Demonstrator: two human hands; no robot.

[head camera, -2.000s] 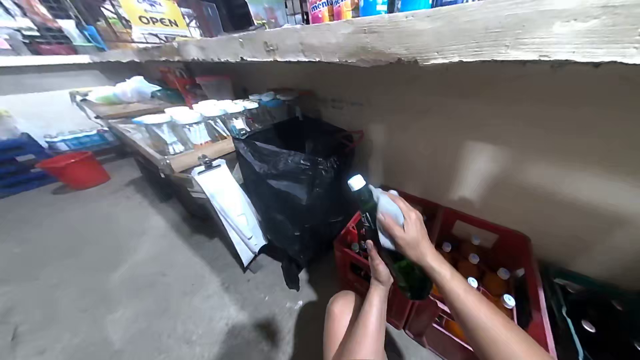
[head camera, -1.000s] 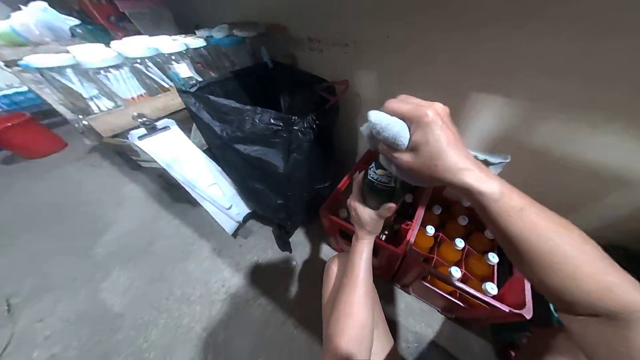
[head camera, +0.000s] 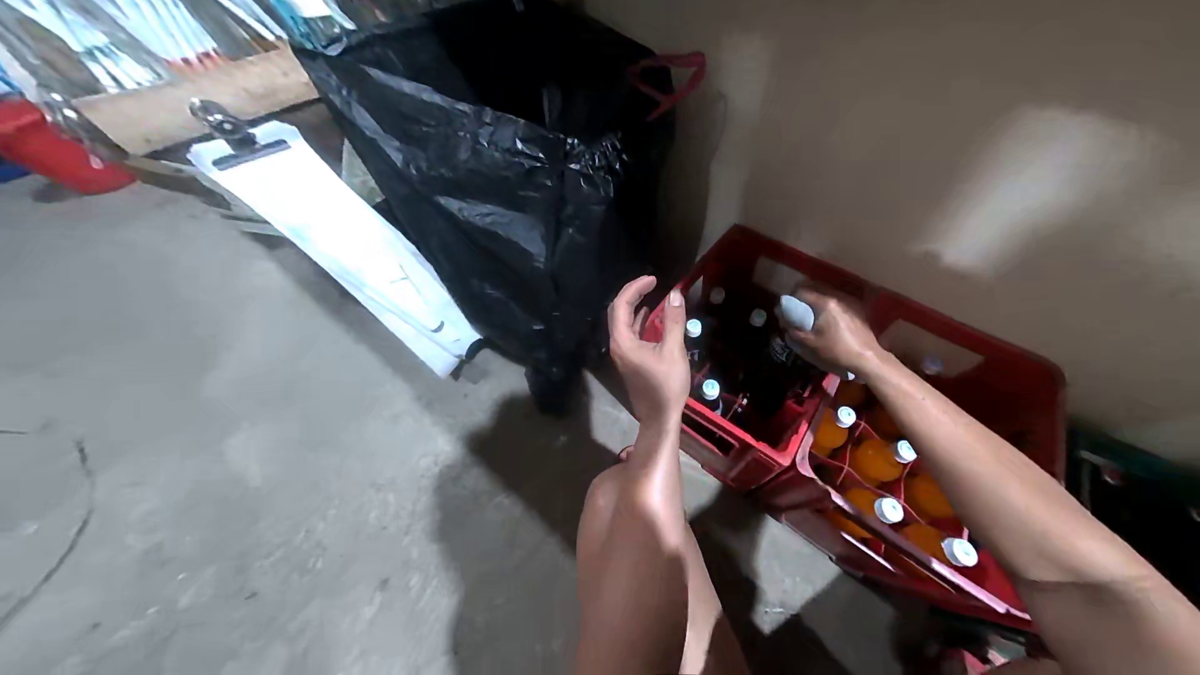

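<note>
My right hand (head camera: pixel 830 328) is closed around a pale cloth (head camera: pixel 797 312) and the top of a dark bottle (head camera: pixel 780 354), which stands in the left red plastic crate (head camera: pixel 750 461). Beside that crate's left rim my left hand (head camera: pixel 654 347) is raised with its fingers apart, holding nothing. Several dark bottles with white caps, one being a capped bottle (head camera: pixel 710 396), stand in the same crate. In the adjoining red crate (head camera: pixel 1022 375), under my right forearm, are several bottles of orange drink (head camera: pixel 877 461) with white caps.
A large black plastic bag (head camera: pixel 506 187) stands against the wall left of the crates. A clipboard with white papers (head camera: pixel 328 234) leans near it, by a wooden ledge (head camera: pixel 197 98) with jars. A red basin (head camera: pixel 56 155) sits at the far left, a dark crate (head camera: pixel 1139 497) at the right.
The dark green bottle that both hands held above the crates is now down in the left crate. My left hand has let go of it; my right hand has lowered with the cloth.
</note>
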